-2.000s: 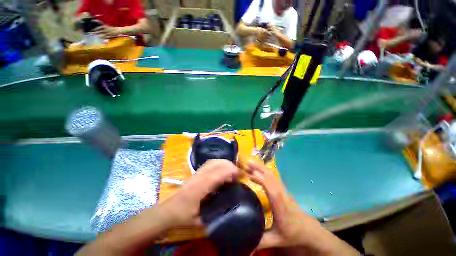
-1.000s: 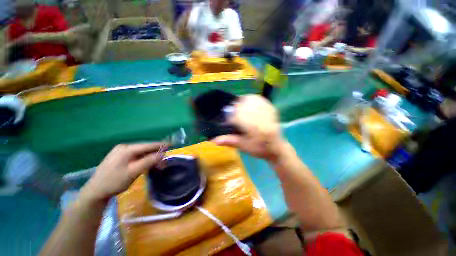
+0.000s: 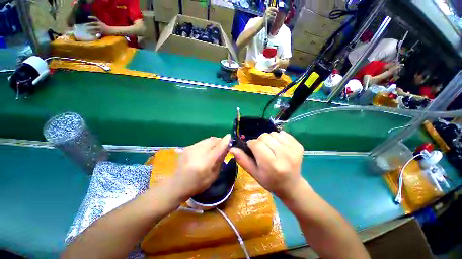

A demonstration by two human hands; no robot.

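A white appliance housing [image 3: 210,204] with a dark open inside sits on the orange nest [image 3: 213,234], partly under my hands. A white strip runs from it toward the near edge. My right hand [image 3: 273,159] grips a black cover [image 3: 256,126] above the far side of the housing, its open side partly showing. My left hand [image 3: 202,164] is closed at the cover's left edge, with its fingertips beside my right thumb. Thin wires show near the cover's left rim. What the left fingertips pinch is too small to tell.
The electric screwdriver [image 3: 305,88] hangs behind the cover. A speckled bag [image 3: 109,189] and clear cylinder [image 3: 76,136] stand left. A green conveyor belt [image 3: 152,109] runs beyond; people work across it. A carton [image 3: 405,240] is at lower right, another orange nest [image 3: 413,182] at right.
The black cover, held by my right hand, is now turned open side up beside the housing. My left hand has moved right to meet it. The view has shifted.
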